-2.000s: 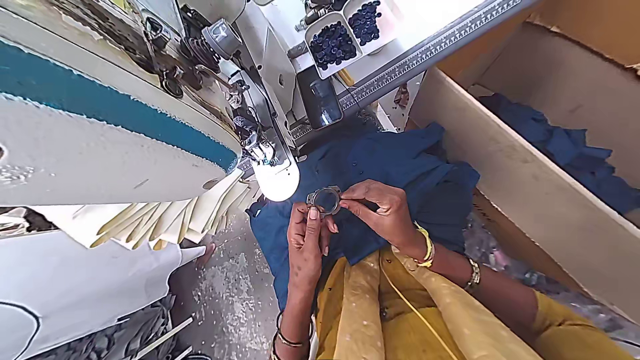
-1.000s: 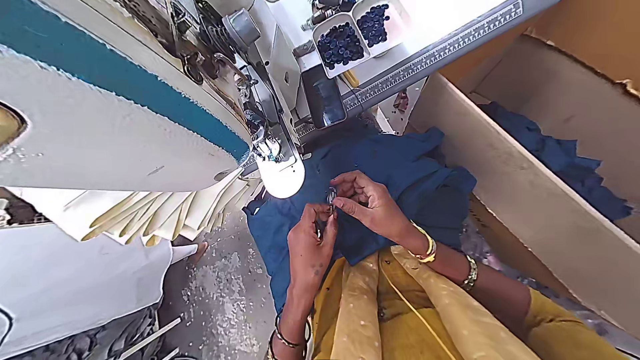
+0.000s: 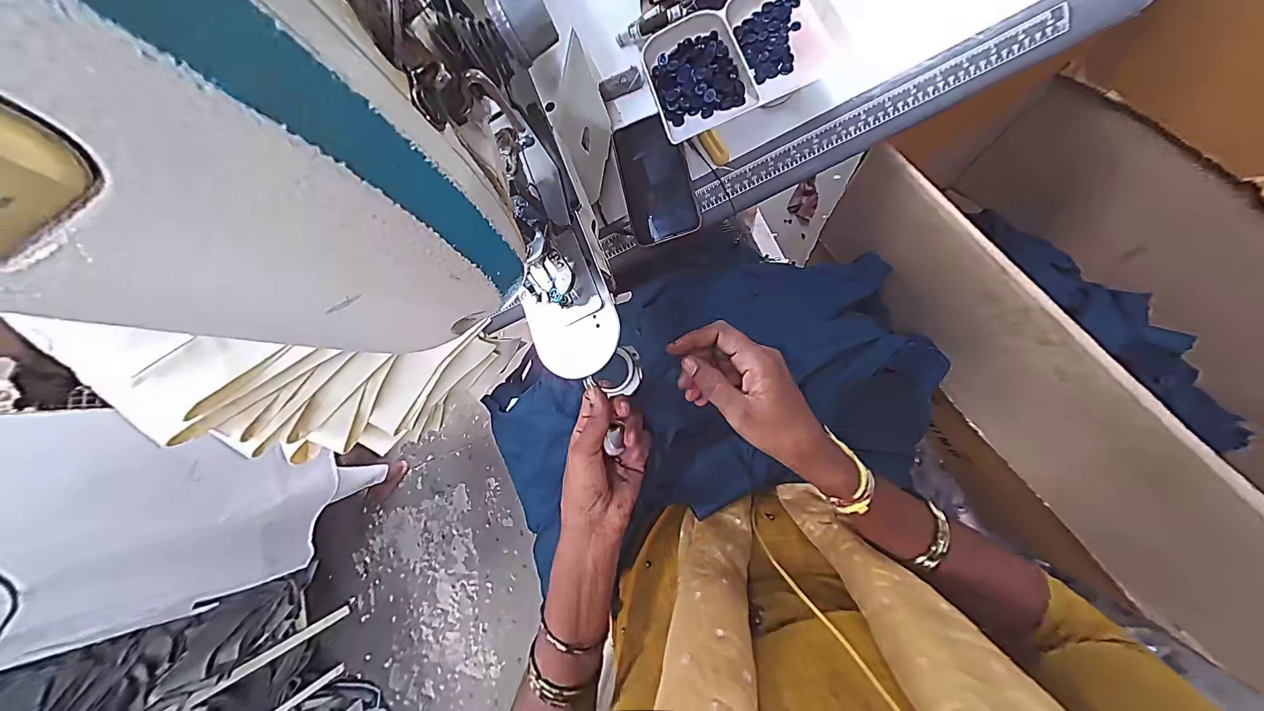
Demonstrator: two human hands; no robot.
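Observation:
My left hand (image 3: 604, 454) grips a small round metal ring-shaped part (image 3: 621, 372), like a bobbin case, between thumb and fingers. It is just below the white rounded, lit end (image 3: 575, 336) of the sewing machine's lower arm. To its right, my right hand (image 3: 741, 390) hovers over the blue fabric (image 3: 790, 316), fingers bent and apart, with nothing visible in them. The fabric spreads over my lap and under both hands. Above the arm's end is the machine's needle area (image 3: 549, 276).
Two white trays (image 3: 753, 99) of dark blue buttons stand on the machine table, by a dark phone-like slab (image 3: 656, 183) and a printed ruler strip (image 3: 889, 114). A cardboard box (image 3: 1047, 346) with blue cloth is at right. Cream pieces (image 3: 316, 395) hang at left.
My hands were together at the round part; now they are apart. My left hand has moved the part up toward the machine arm's end, and my right hand has let go.

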